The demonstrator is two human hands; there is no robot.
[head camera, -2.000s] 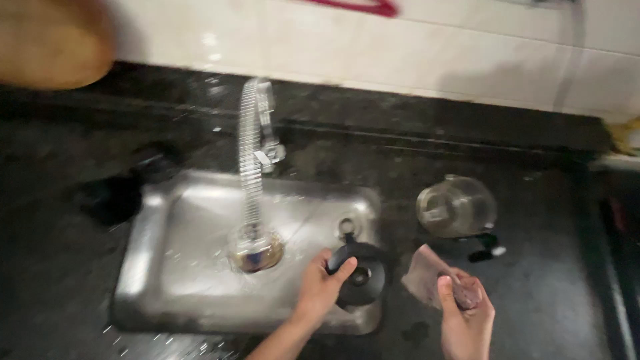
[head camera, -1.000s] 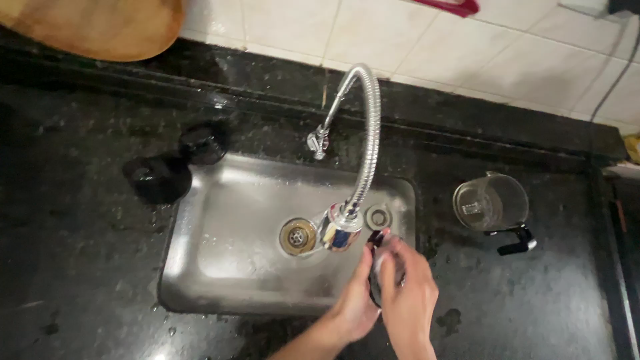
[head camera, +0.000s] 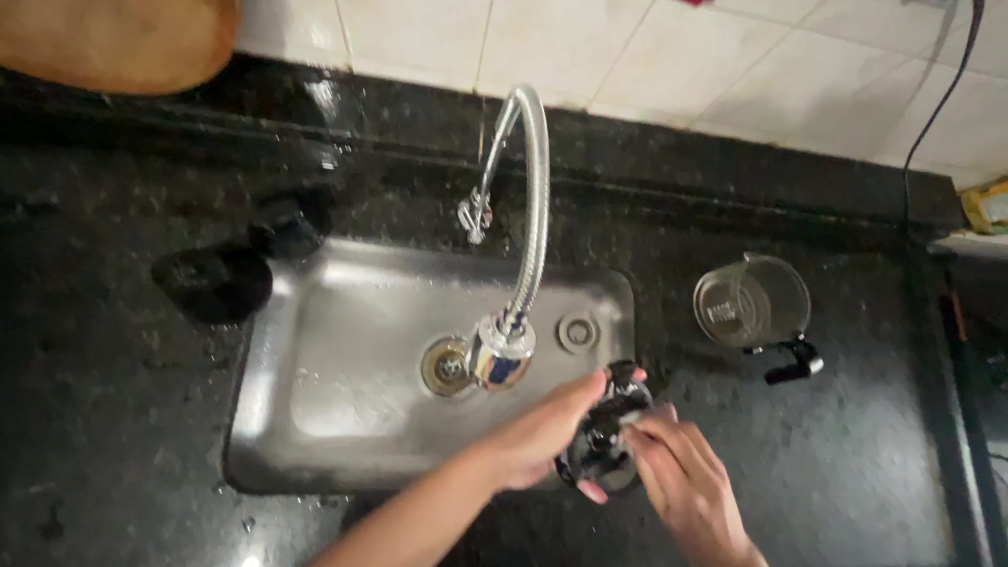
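Over the sink's lower right corner, my left hand point(head camera: 543, 437) grips a round black plastic lid point(head camera: 602, 437), tilted so that its glossy side shows. My right hand point(head camera: 681, 465) is at the lid's right side with its fingertips on it; a pinkish cloth seen earlier in this hand cannot be made out. The faucet's sprayer head point(head camera: 502, 354) hangs up and left of both hands, over the steel sink point(head camera: 362, 465). A glass carafe with a black handle point(head camera: 752, 303) stands on the counter to the right.
Two black containers point(head camera: 213, 283) point(head camera: 291, 224) sit by the sink's upper left corner. A drain strainer point(head camera: 579, 332) lies in the sink at right. A wooden board point(head camera: 118, 43) leans at the back left, and a black cable point(head camera: 941, 102) hangs at right.
The lid was held flat in my left hand, apart from my right hand with a pinkish cloth; now both hands are together on it. The sprayer head shows nearer the strainer than at first.
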